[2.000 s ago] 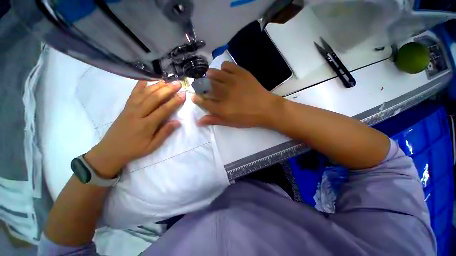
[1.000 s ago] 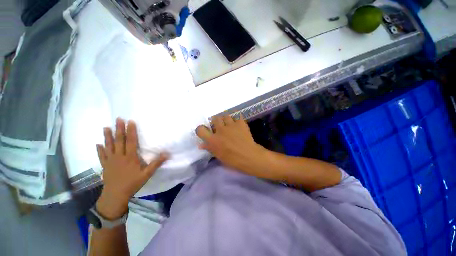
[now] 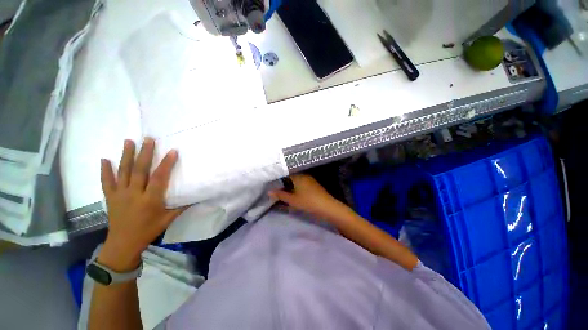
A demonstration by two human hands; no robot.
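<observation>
A white fabric panel [image 3: 213, 145] lies on the white machine table, with a faint seam line across it. Its near edge is bunched and hangs over the table's front edge. My left hand [image 3: 137, 193] lies flat with spread fingers at the panel's left near part. My right hand [image 3: 303, 194] is at the front edge, its fingers closed on the panel's bunched near right corner; the fingertips are partly hidden. The sewing machine head [image 3: 231, 14] is at the top, its needle area [image 3: 239, 53] beyond the panel's right part, away from both hands.
A phone [image 3: 317, 40], black snips [image 3: 398, 55] and a green round fruit [image 3: 483, 53] lie on the table to the right. Grey panels with white edging [image 3: 29, 97] are at left. A blue crate [image 3: 503, 219] stands at lower right. White pieces [image 3: 164, 290] are below the table.
Both hands have moved from beside the needle to the table's front edge. The panel's near edge is now lifted and bunched. The view has shifted, showing more of the blue crate.
</observation>
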